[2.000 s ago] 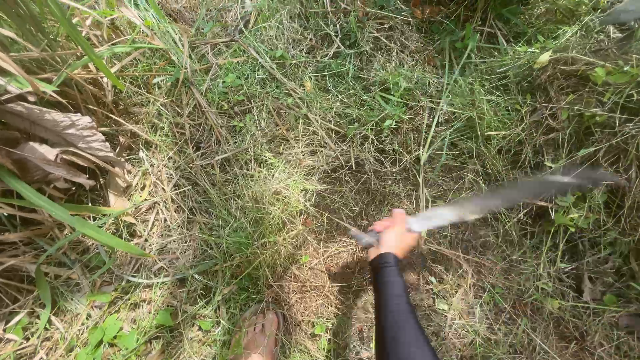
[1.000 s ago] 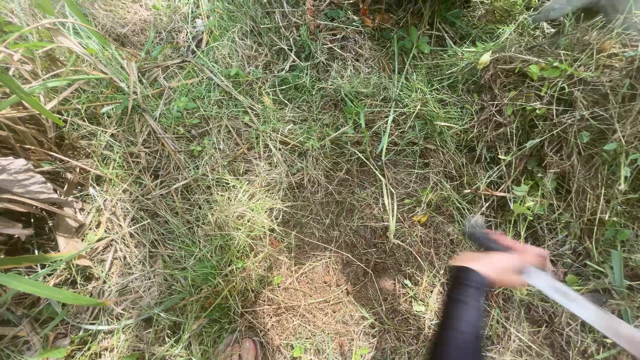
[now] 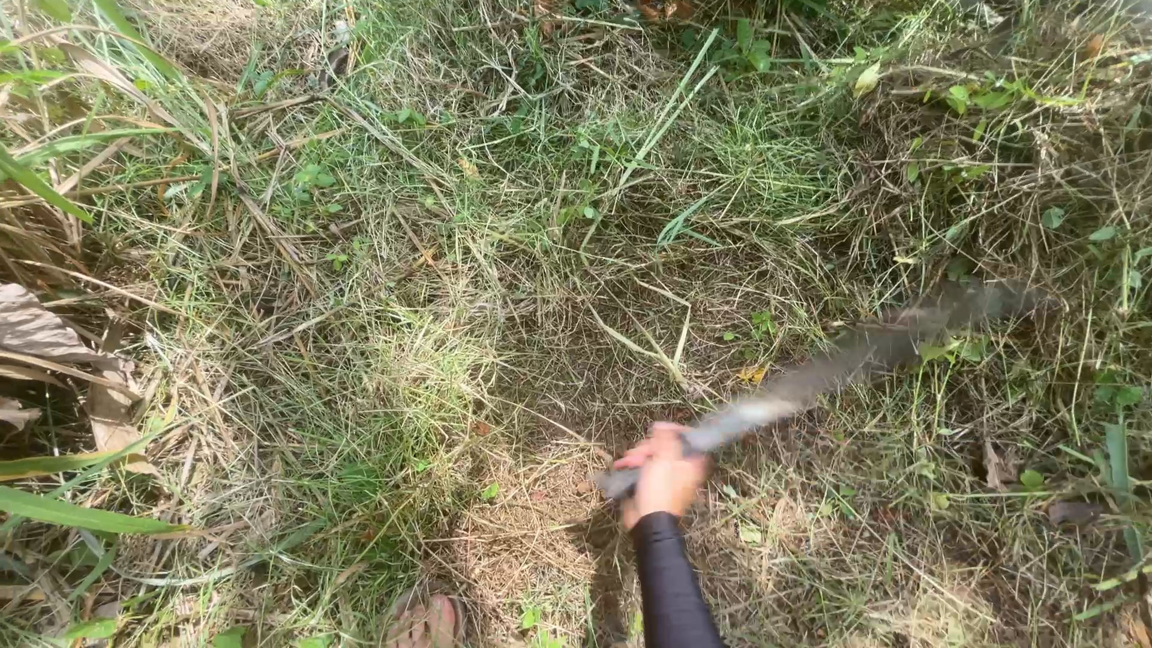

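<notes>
My right hand, below a black sleeve, grips the dark handle of a machete at the lower middle. The blade is motion-blurred and slants up to the right, low over cut and matted grass. Its far end lies near the tangled growth at the right; whether it touches the stems I cannot tell. The butt of the handle sticks out to the left of my fist. My left hand is out of the frame.
My foot in a sandal stands at the bottom edge. Large dry brown leaves and long green blades are at the left. Dense tangled grass and vines rise at the right.
One second ago my right hand was farther right, with the blade pointing down to the right; now it is back nearer the middle and the blade points up to the right.
</notes>
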